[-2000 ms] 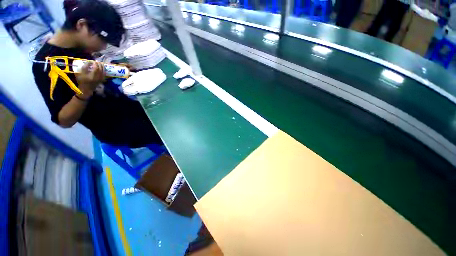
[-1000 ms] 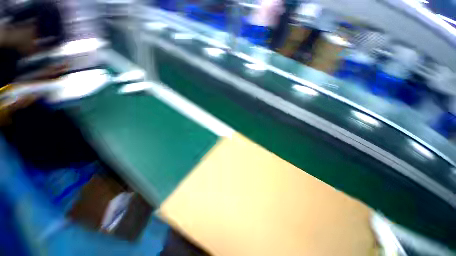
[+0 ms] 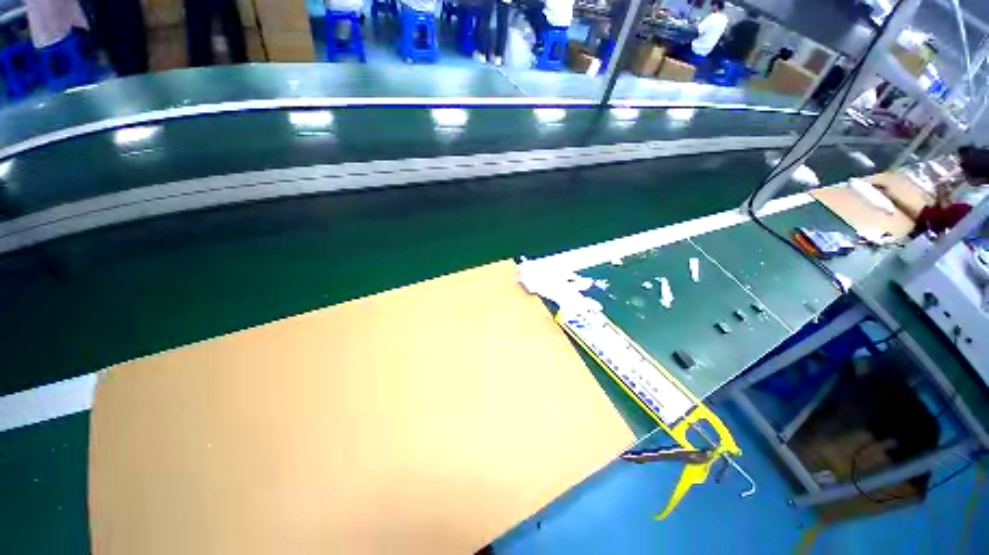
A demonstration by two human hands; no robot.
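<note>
No hand of mine shows. The tan cardboard sheet (image 3: 336,417) lies flat on the green bench in front of me. Beside its right edge lies the yellow caulking gun (image 3: 704,433), its trigger and hooked rod hanging past the bench's front edge. A white silicone cartridge (image 3: 629,366) with blue lettering lies in the gun's frame. The nozzle end points to the sheet's far right corner, at a crumpled white heap (image 3: 554,284); the nozzle tip cannot be made out.
White adhesive scraps (image 3: 665,292) and small black blocks (image 3: 684,359) lie on the green surface right of the gun. Farther right are an orange-black item (image 3: 822,242), a metal post with a dark cable, and a person at another cardboard sheet (image 3: 868,208). The conveyor (image 3: 358,239) runs behind.
The view has swung right. The neighbouring worker and floor carton on the left have gone out of view; the caulking gun and the bench's right part have come in. No hand has appeared.
</note>
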